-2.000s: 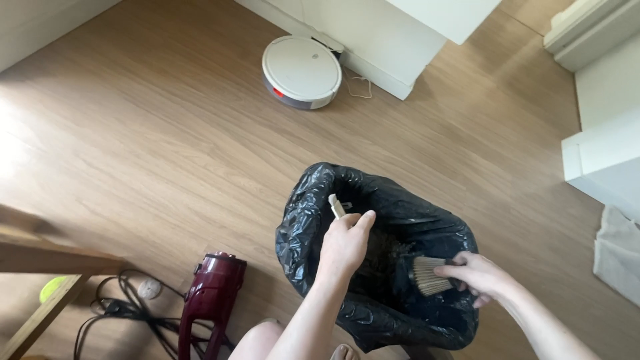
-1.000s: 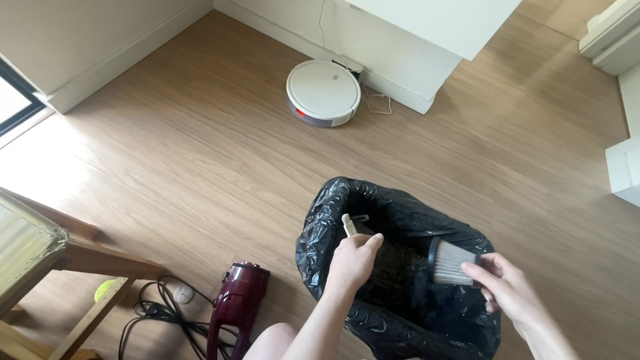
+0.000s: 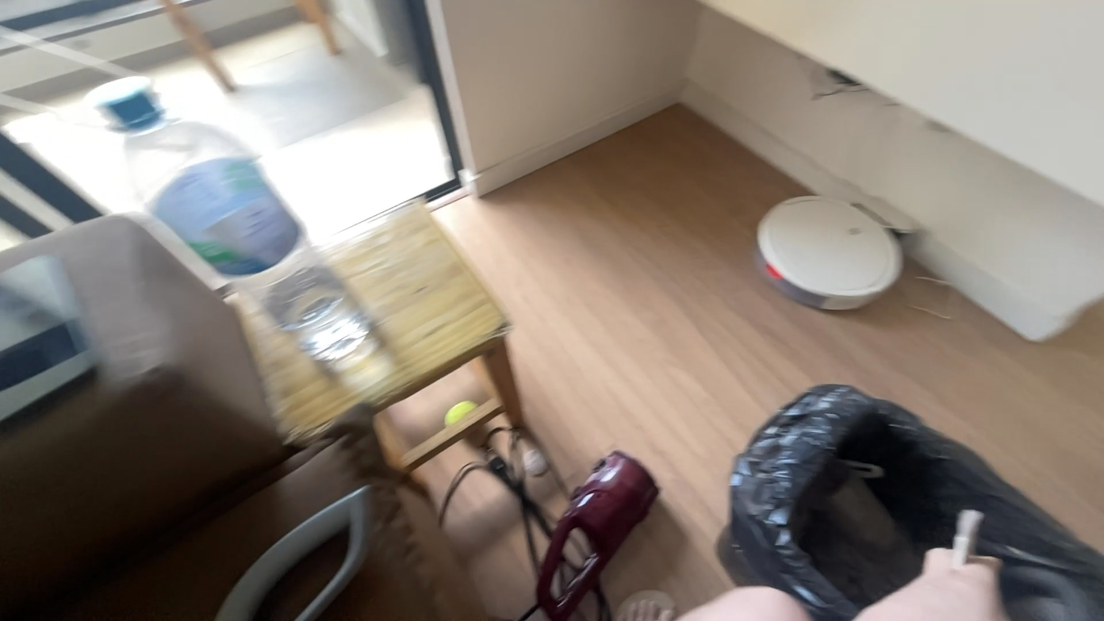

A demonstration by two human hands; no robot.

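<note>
At the lower right, my left hand point(image 3: 940, 591) is closed around a slim pale handle point(image 3: 967, 535), whose end sticks up from the fist. It is over the near side of a bin lined with a black plastic bag point(image 3: 793, 466). Inside the bin, dark contents and a small pale loop show. My right hand is out of the frame, and the pleated filter is not visible. A dark red handheld vacuum body point(image 3: 604, 526) lies on the floor left of the bin, near a black cord point(image 3: 526, 509).
A wooden stool point(image 3: 431, 302) bearing a large water bottle point(image 3: 233, 216) stands at the left, beside a brown sofa point(image 3: 129, 362). A grey curved handle point(image 3: 302, 552) lies on the sofa. A robot vacuum point(image 3: 828, 250) sits by the wall; a yellow-green ball point(image 3: 461, 414) is under the stool.
The view has swung far to the left, bringing the sofa and bottle in. My right hand and the pleated filter it held have left the frame. My left hand still grips the pale handle.
</note>
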